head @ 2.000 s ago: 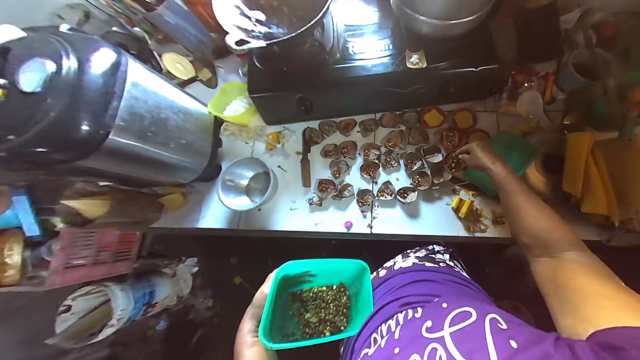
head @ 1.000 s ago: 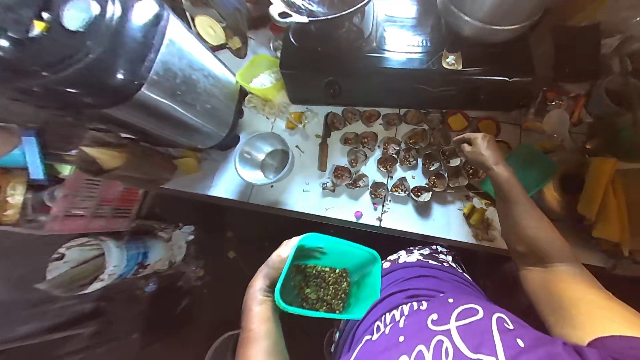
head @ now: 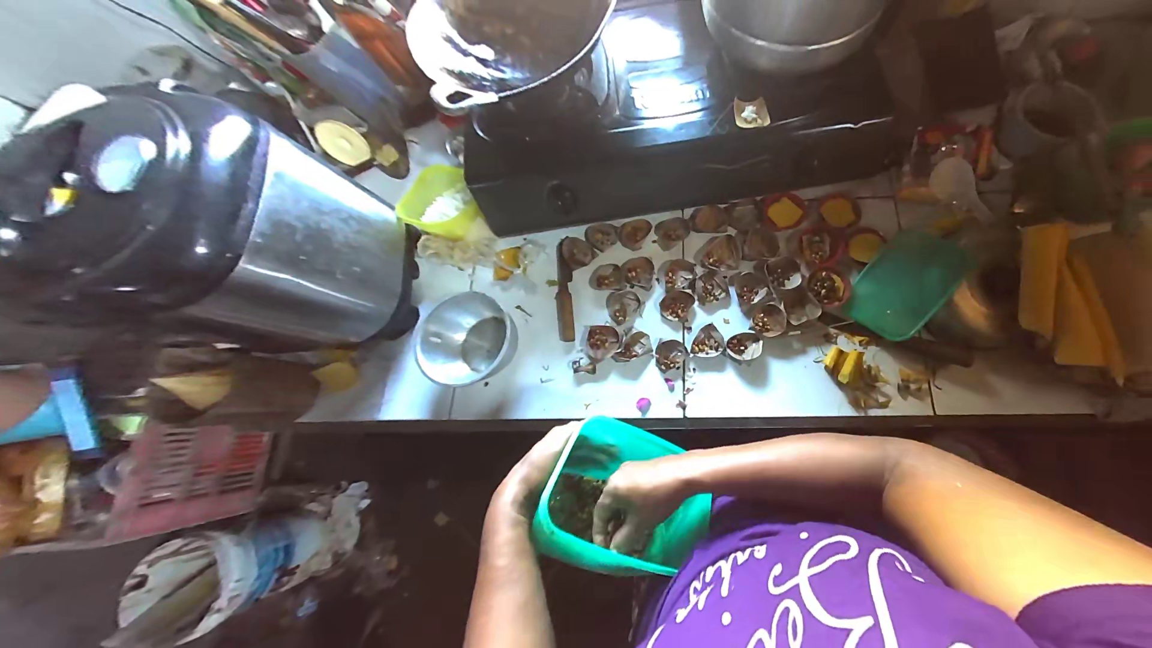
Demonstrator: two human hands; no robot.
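Note:
A green plastic container [head: 688, 531] is held against my body by my left hand [head: 531, 472], which grips its left side. Dark, crumbly dried bits [head: 576, 504] lie inside. My right hand [head: 634, 504] reaches into the container with its fingers curled down at the bits; whether it pinches any is hidden. On the white tiled counter [head: 558, 396] stand rows of small paper cups [head: 677, 306], many with brown bits in them. A few red-rimmed moulds [head: 785, 211] sit at the back right of the rows. A knife [head: 564, 310] with a brown handle lies left of the cups.
A metal bowl [head: 465, 338] and a yellow-green bowl of white stuff [head: 441, 202] stand on the left. Behind is a black stove [head: 630, 171] with pots [head: 508, 45]. A large steel-and-black appliance [head: 315, 243] stands far left. Another green container [head: 909, 283] lies right, near yellow pieces [head: 844, 363].
My right hand has left the paper cups at the right of the counter and is now inside the green container. My left hand still holds that container.

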